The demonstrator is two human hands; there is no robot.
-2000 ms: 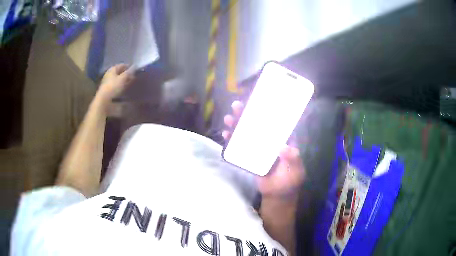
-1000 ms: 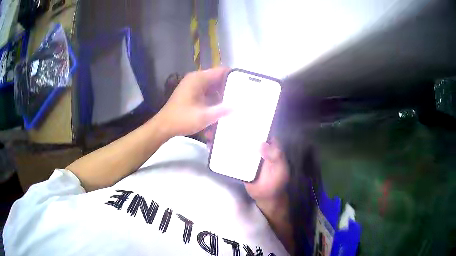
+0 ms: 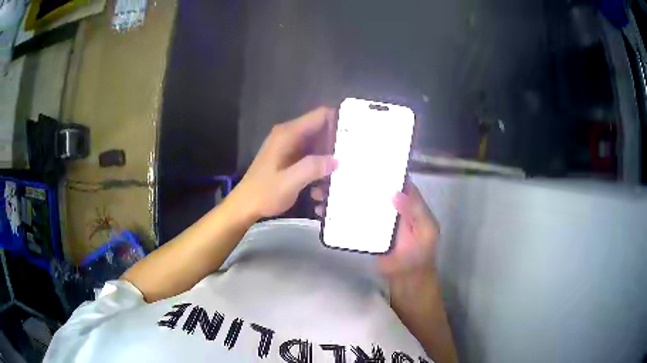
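Observation:
A smartphone point(image 3: 369, 177) with a glaring white screen is held upright in front of my chest. My left hand point(image 3: 287, 166) grips its upper left side, with the thumb at the screen's left edge and the other fingers partly hidden. My right hand point(image 3: 411, 230) holds its lower right side, with the thumb on the right edge and several fingertips showing past the left edge. The screen is too bright to read.
A large brown carton point(image 3: 120, 78) stands at the left. Below it are a blue-edged bin point(image 3: 120, 244) with clear bagged goods and a blue rack point(image 3: 32, 220). A white surface point(image 3: 539, 269) is at the right. Dark grey floor point(image 3: 298, 57) lies ahead.
My left hand has come from the far left to the phone. The view has turned: the green surface and blue box at the right are gone, and the carton now fills the left.

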